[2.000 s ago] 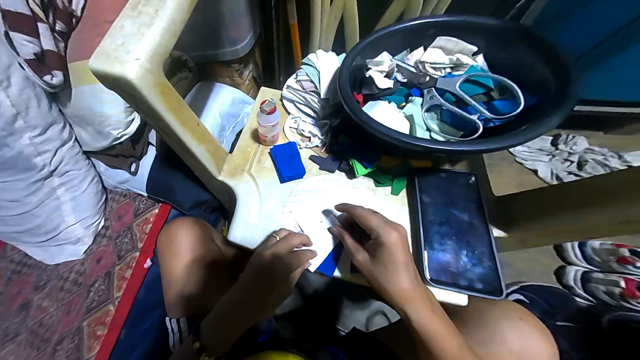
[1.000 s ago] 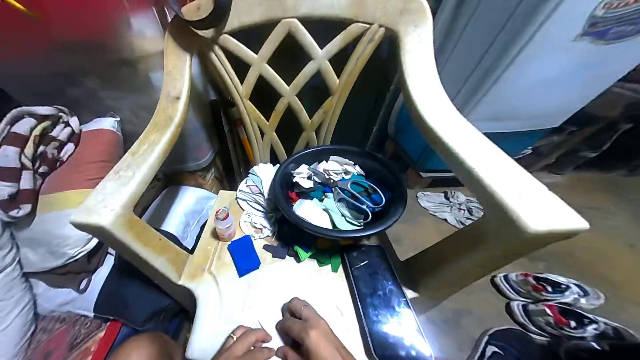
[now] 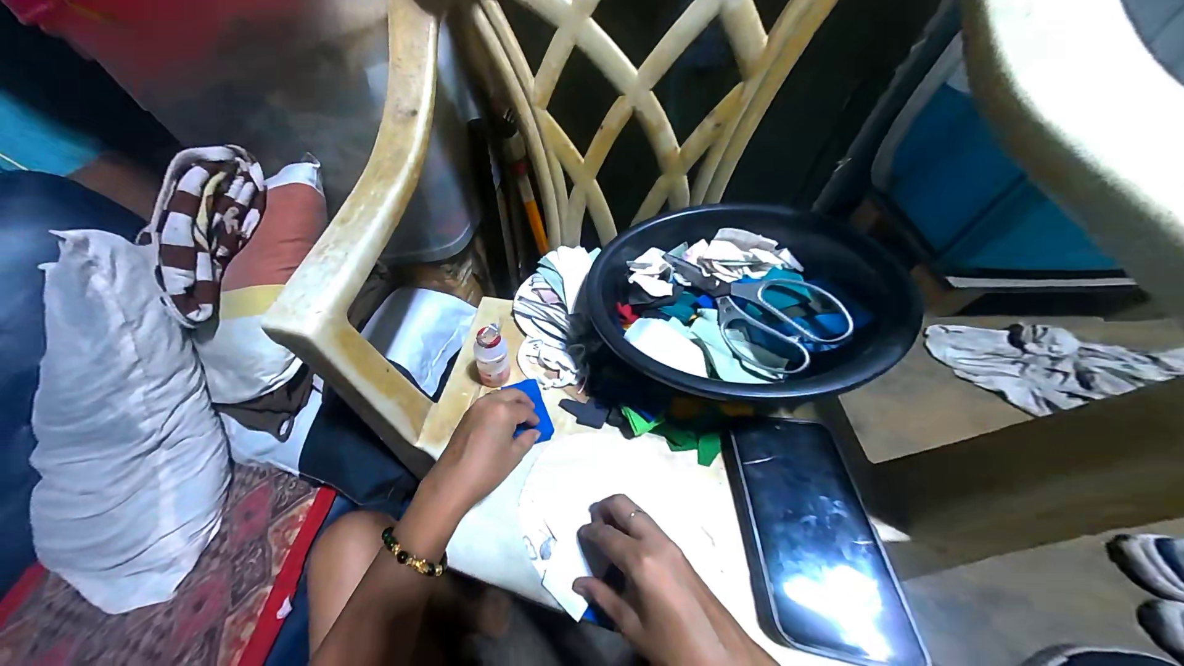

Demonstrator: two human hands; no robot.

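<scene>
My left hand (image 3: pixel 488 442) reaches over the chair seat, its fingertips on a blue folded piece of cloth or paper (image 3: pixel 534 410). My right hand (image 3: pixel 638 564) rests lower on the seat with curled fingers at the edge of a white sheet (image 3: pixel 560 546) bearing dark marks; whether it grips the sheet is hidden. A bit of blue shows under that hand. A small bottle (image 3: pixel 491 356) stands just beyond my left hand. Scissors with grey-rimmed handles (image 3: pixel 786 324) lie on fabric scraps in a black basin (image 3: pixel 888 356). Green scraps (image 3: pixel 680 435) lie in front of the basin.
A large phone or tablet (image 3: pixel 814 536) lies along the seat's right side. The plastic chair's armrests (image 3: pixel 356 240) rise at both sides. Striped cloth (image 3: pixel 546 314) is beside the basin. White pillows (image 3: pixel 125 416) stand at left; a rag (image 3: pixel 1054 361) and shoes (image 3: pixel 1152 564) are on the floor at right.
My left hand has moved from beside my right hand, up and left to the blue piece. The view has shifted noticeably.
</scene>
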